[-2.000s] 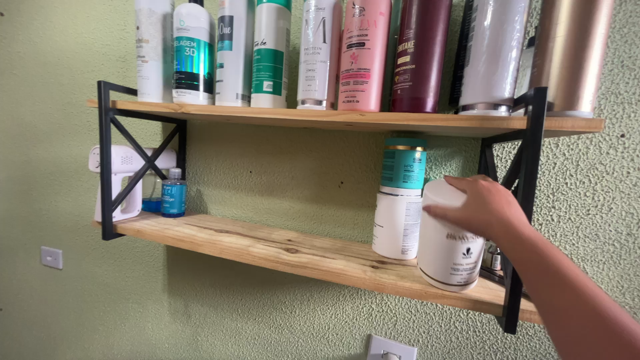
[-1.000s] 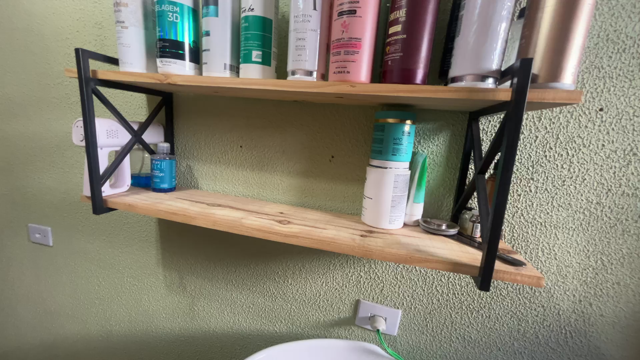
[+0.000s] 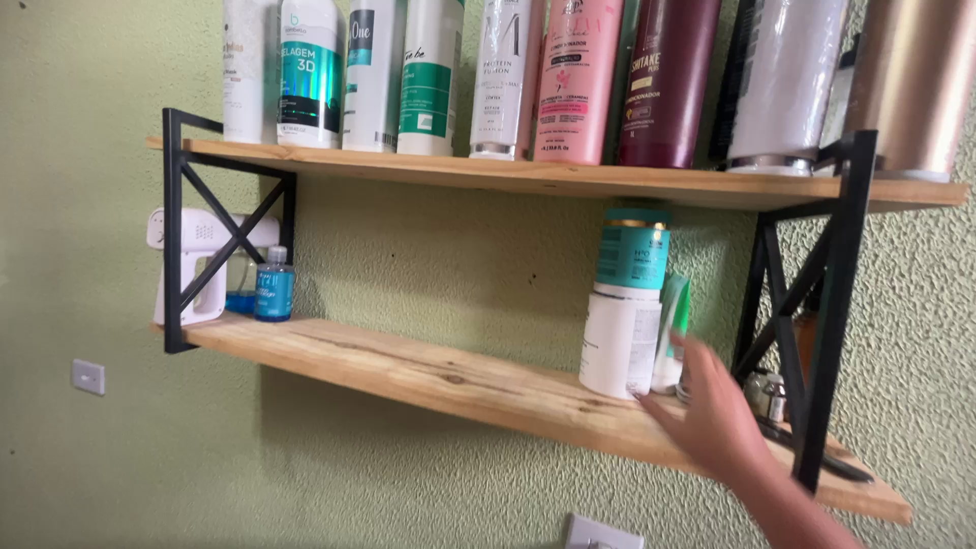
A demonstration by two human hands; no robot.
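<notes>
My right hand (image 3: 705,408) reaches in from the lower right over the lower wooden shelf (image 3: 450,381), blurred, with thumb and fingers apart and nothing seen between them. Nearest to it are a white jar (image 3: 619,341), with a teal jar with a gold band (image 3: 633,248) stacked on top, and a white and green tube (image 3: 672,335) upright beside them. The hand partly covers a low round item behind the fingers; whether it touches anything, I cannot tell. My left hand is out of view.
Several tall bottles, among them a pink bottle (image 3: 577,84), line the upper shelf (image 3: 488,171). Black metal brackets (image 3: 835,305) frame both ends. At the left stand a blue bottle (image 3: 274,286) and a white handheld device (image 3: 191,267). Small glass bottles (image 3: 772,396) sit near the right bracket.
Two seconds ago my right hand was on a large white jar at the shelf's right; that jar no longer shows there. Absent one second ago, the hand is back in view near the stacked jars.
</notes>
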